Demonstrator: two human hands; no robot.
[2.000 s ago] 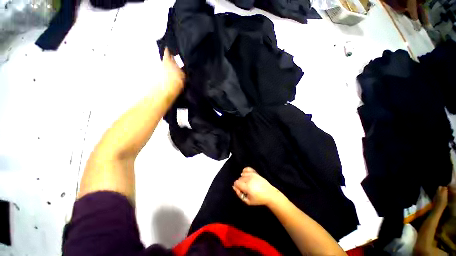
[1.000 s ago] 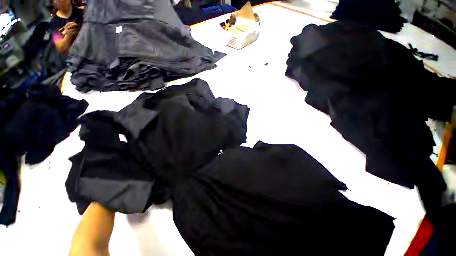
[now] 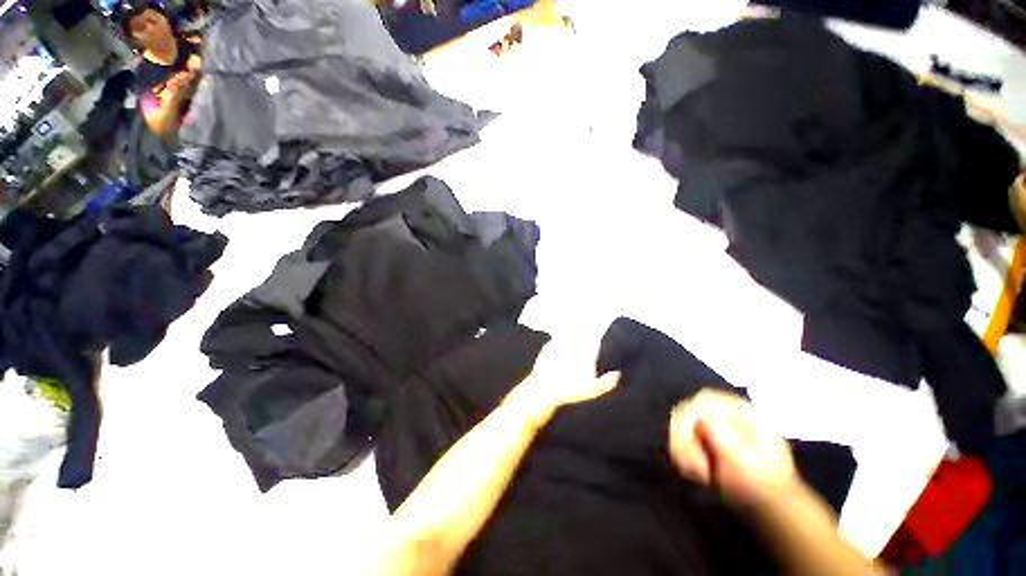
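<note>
A pile of black garments (image 3: 405, 281) lies fanned on the white table (image 3: 630, 236), with small white labels on it. Its lower part runs down to the bottom of the frame. My left hand (image 3: 568, 377) lies on the black cloth at its upper edge, thumb pointing right; whether it grips the cloth is not clear. My right hand (image 3: 726, 444) is just right of it over the same cloth, fingers curled and blurred. I cannot tell whether it holds anything.
A grey garment stack (image 3: 304, 90) lies at the far left. Other black garment piles lie at the left (image 3: 113, 276) and at the right (image 3: 810, 180). A person (image 3: 163, 68) is behind the grey stack. A red object (image 3: 945, 506) is at the lower right.
My left hand has moved right, from under the left part of the pile to the cloth's upper edge. My right hand has come back into view. The lower cloth has shifted and bunched.
</note>
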